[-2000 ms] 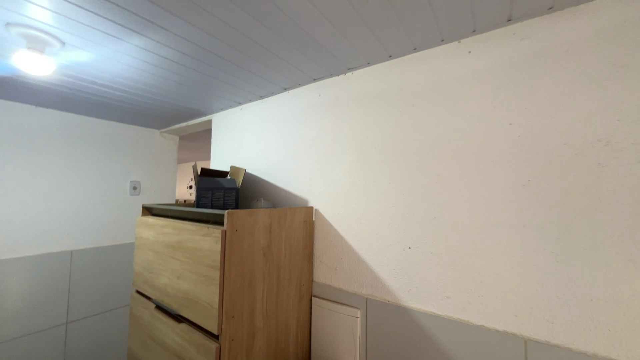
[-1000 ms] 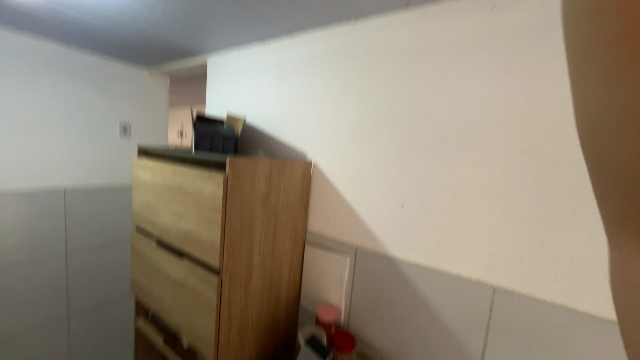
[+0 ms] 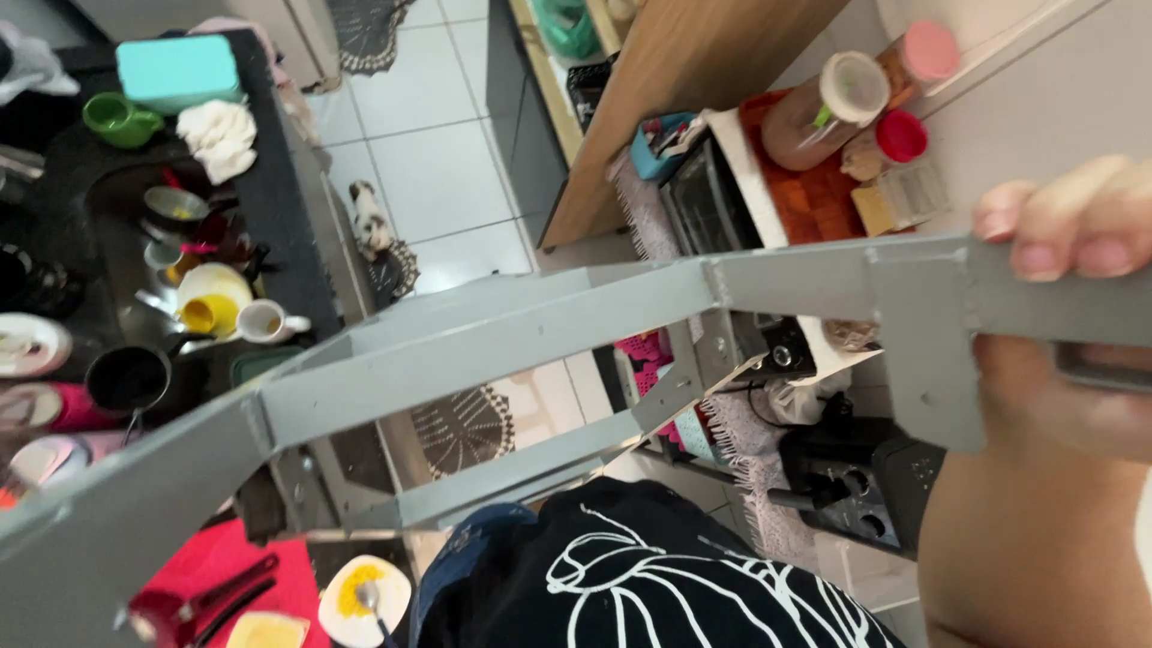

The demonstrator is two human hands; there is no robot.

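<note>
A grey metal frame (image 3: pixel 486 342) with welded joints and a stepped shape spans the head view from lower left to right. At the right edge my right hand (image 3: pixel 1071 220) grips its bar, fingers curled over the top. My left hand is out of view. Beneath the frame shows my black shirt (image 3: pixel 684 576) with white line drawings.
Left, a dark counter (image 3: pixel 297 162) has a sink full of dishes. A plate of yellow food (image 3: pixel 337 594) lies lower left. Right are a toaster oven (image 3: pixel 711 202), jars (image 3: pixel 828 108) and a wooden cabinet (image 3: pixel 657 90). A dog (image 3: pixel 369 216) is on the tiled floor.
The view has swung from the wall and cabinet top down to the kitchen. The grey frame and the hand on it have come into sight.
</note>
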